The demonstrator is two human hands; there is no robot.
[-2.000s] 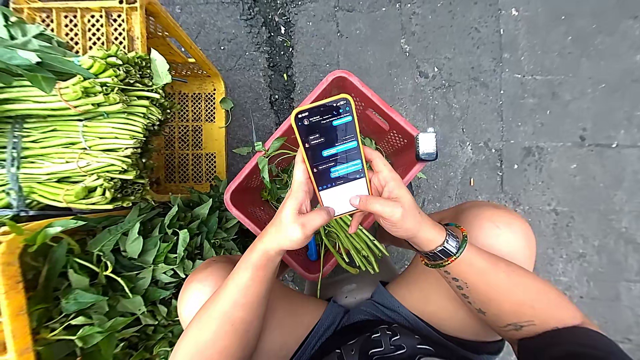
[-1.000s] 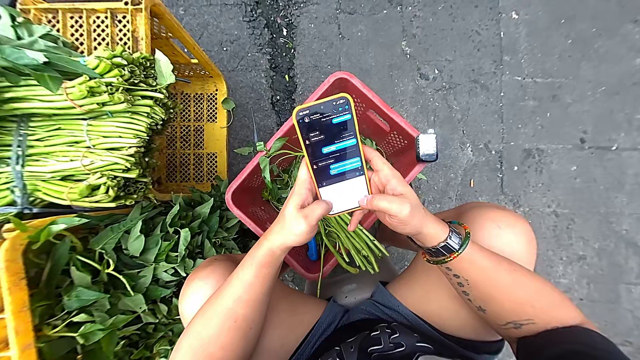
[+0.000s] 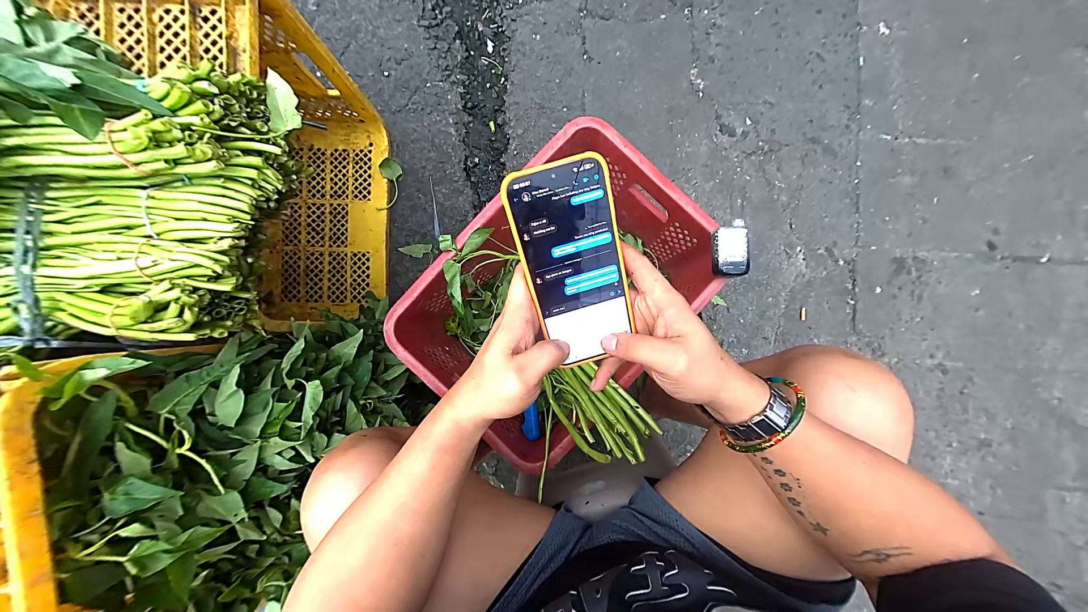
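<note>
A smartphone in a yellow case (image 3: 569, 255) is held upright between my two hands, its lit screen showing a chat and a white keyboard area. My left hand (image 3: 514, 361) grips the lower left edge, thumb on the screen. My right hand (image 3: 671, 340) supports the lower right side, its thumb on the screen too. Beneath the phone, a red plastic basket (image 3: 425, 344) holds a bunch of leafy green stems (image 3: 599, 416), cut ends toward me. A blue handle (image 3: 531, 421) shows in the basket by the stems; what it belongs to is hidden.
On the left, tied bundles of green stems (image 3: 144, 221) lie by a yellow plastic crate (image 3: 327, 195). Another yellow crate (image 3: 25, 484), nearer me, is full of leafy greens (image 3: 229, 442). A small dark object with a pale top (image 3: 731, 248) sits at the basket's right corner, above grey pavement (image 3: 952, 170).
</note>
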